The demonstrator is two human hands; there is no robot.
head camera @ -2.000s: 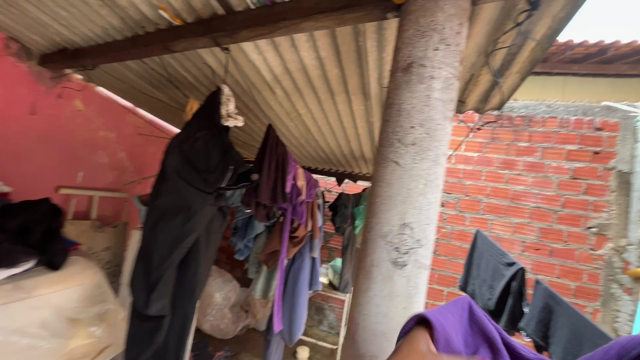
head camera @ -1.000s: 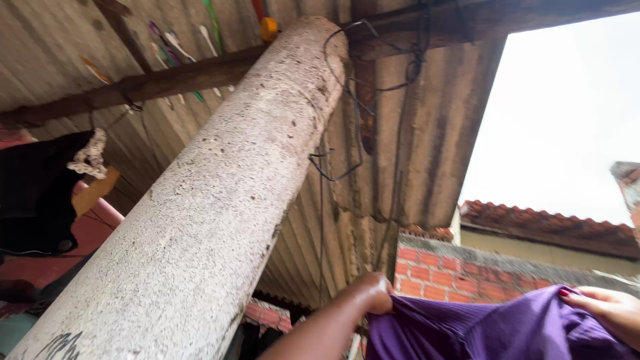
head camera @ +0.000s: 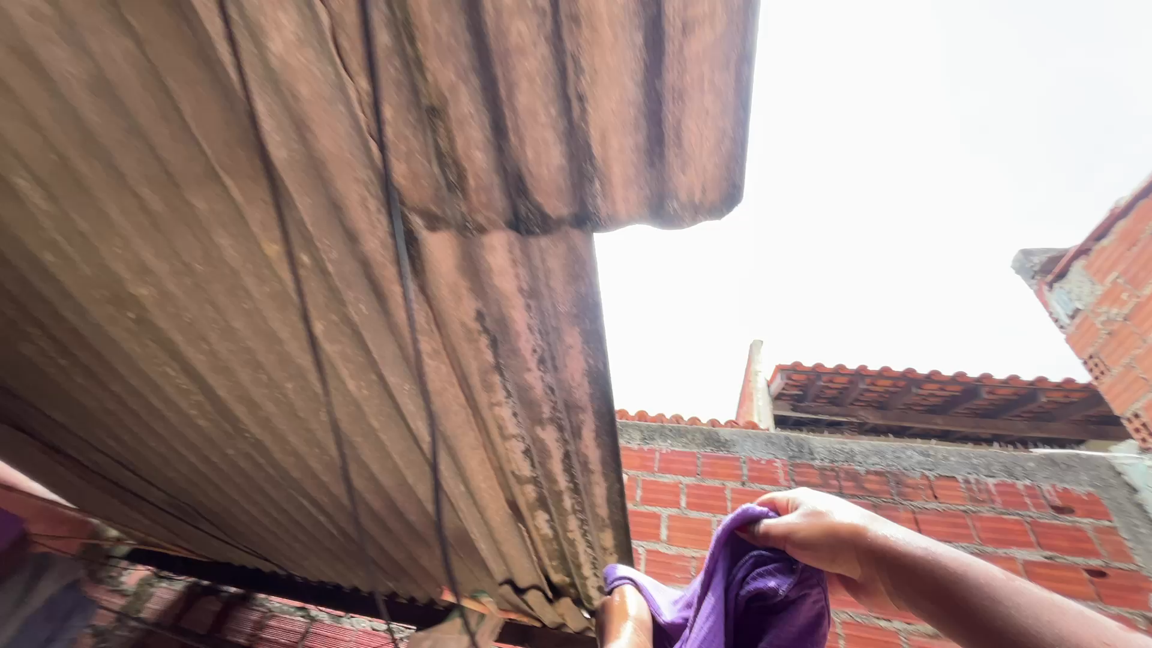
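Note:
A purple cloth garment point(head camera: 720, 594) is bunched at the bottom, right of centre, and runs out of the frame below. My right hand point(head camera: 801, 531) pinches its upper edge between thumb and fingers, with the forearm reaching in from the lower right. At the garment's left side, my left hand point(head camera: 625, 616) shows only in part; cloth lies over it and its fingers are hidden, so its grip cannot be made out.
A corrugated roof sheet point(head camera: 270, 270) spans the left and top, with dark cables point(head camera: 409, 306) hanging beneath it. Behind my hands stands a red brick wall point(head camera: 972, 531). Beyond it are a tiled roof point(head camera: 936, 382) and another brick structure point(head camera: 1125, 315). Blurred cloth point(head camera: 40, 594) shows at lower left.
The view has swung up and right, leaving the round column out of frame. My right hand now holds the purple garment bunched higher, where it was spread between both hands a second ago.

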